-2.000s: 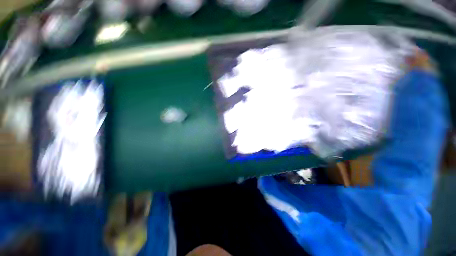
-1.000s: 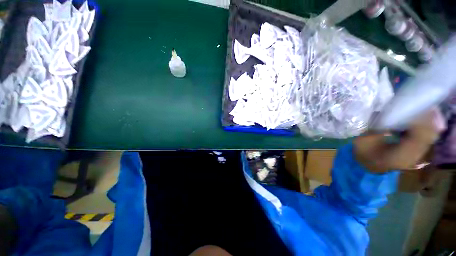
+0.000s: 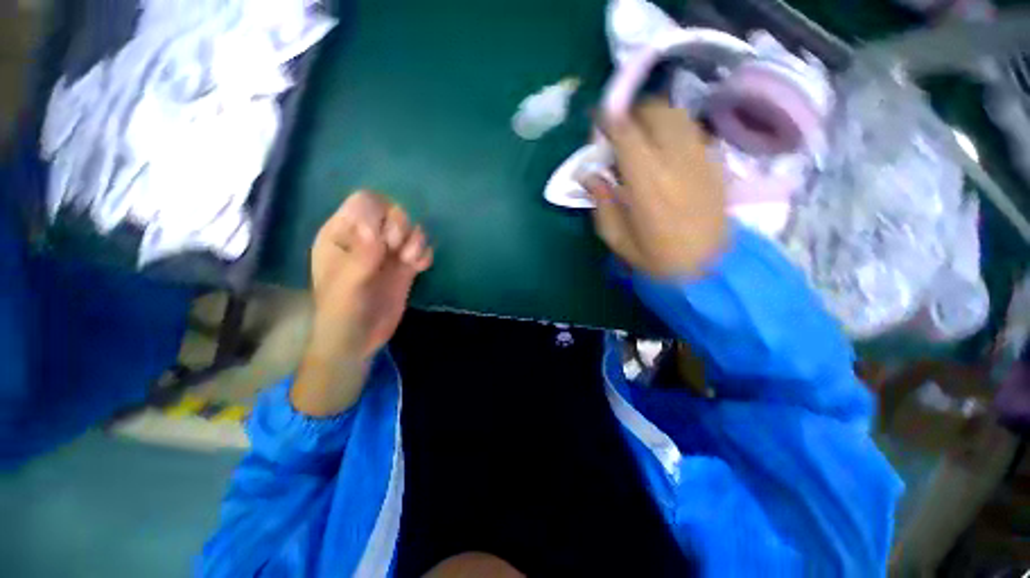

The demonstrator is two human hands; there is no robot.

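White-and-pink cat-ear headphones are held over the bench and the right tray's near part, the pink ear pad facing up. My right hand is closed around the headband, between the two white ears; the image is blurred there. My left hand is over the bench's near edge, left of centre, with its fingers curled and nothing visible in them. A small white glue bottle lies on the green bench just left of the headphones, its nozzle pointing up and right.
The left tray is heaped with white ear covers. The right tray is partly hidden by the headphones. A crinkled clear plastic bag lies on the right. Boxes stand below right, beyond the green bench edge.
The right hand has moved left from the far right, bringing the headphones over the bench. The left hand has come into view. The view has shifted, so trays and bottle sit further right.
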